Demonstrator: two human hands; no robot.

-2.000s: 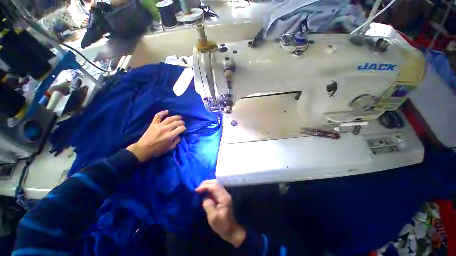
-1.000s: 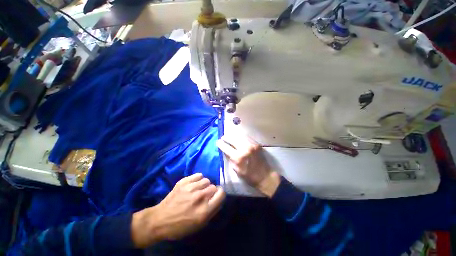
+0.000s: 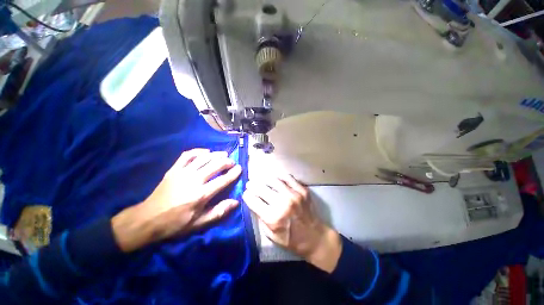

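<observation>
The shiny blue garment piece (image 3: 77,137) spreads left of the needle and hangs over the front edge. A narrow dark blue binding strip (image 3: 243,173) runs along its right edge, down from the presser foot (image 3: 241,140) of the cream-white sewing machine (image 3: 334,65). My left hand (image 3: 188,193) lies flat on the garment, fingers apart, fingertips beside the strip below the foot. My right hand (image 3: 286,211) is right of the strip on the machine bed, its fingertips at the cloth edge with the thumb side partly hidden; whether it pinches the strip cannot be told.
Thread snips (image 3: 408,181) with reddish-brown handles lie on the machine bed at right. A long white lamp (image 3: 132,71) is left of the needle. A yellow-brown taped patch of board (image 3: 34,226) shows at far left. Offcuts (image 3: 498,289) lie at the lower right.
The view has moved closer to the needle. My left hand has moved up from the front edge onto the garment near the foot. My right hand has come up from below the table to the cloth edge.
</observation>
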